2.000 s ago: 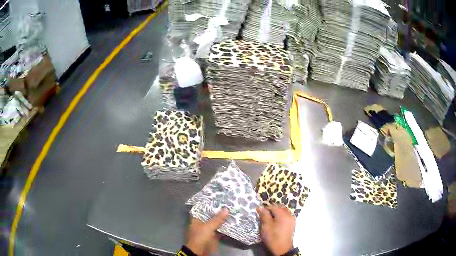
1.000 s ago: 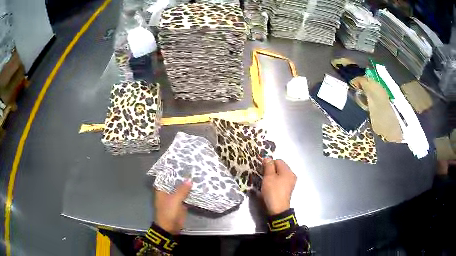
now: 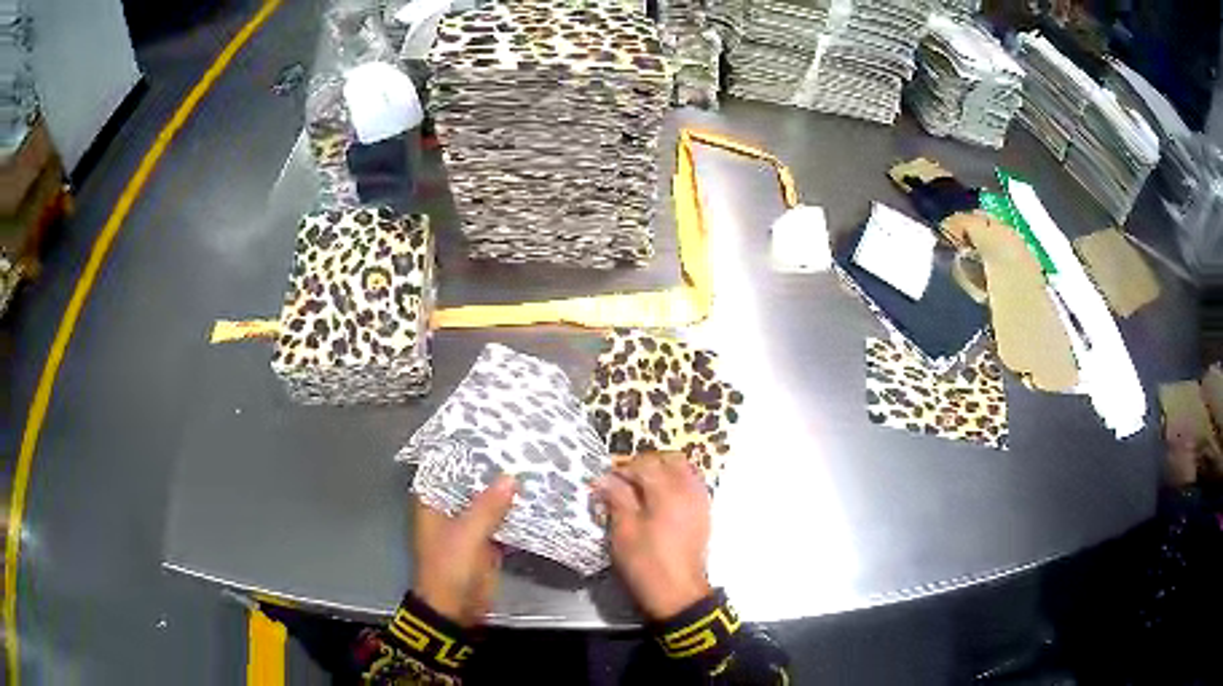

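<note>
A handled bundle of cut panels (image 3: 516,436), pale grey-white spotted reverse up, is tilted over the table near its front edge. My left hand (image 3: 460,550) grips its left lower side, thumb on top. My right hand (image 3: 660,529) is at its right edge, fingers bent against the panels; whether it pinches one is hard to tell. A tan-and-black leopard panel (image 3: 667,395) lies face up just right of the bundle, partly behind my right hand. A short stack (image 3: 356,302), leopard face up, stands to the left.
A tall stack (image 3: 550,148) stands behind. Yellow-orange tape (image 3: 577,314) runs across the grey table (image 3: 302,516). A white object (image 3: 801,239) sits beyond the tape. At right are a leopard swatch (image 3: 935,389), a white slip on dark fabric, and scraps (image 3: 1026,302). Tied bundles (image 3: 818,60) stand at the back.
The view has shifted right and down since the earliest frame. Since the middle frame, my right hand has moved left to the bundle's edge, and the right panel now lies flatter. My left hand keeps its grip.
</note>
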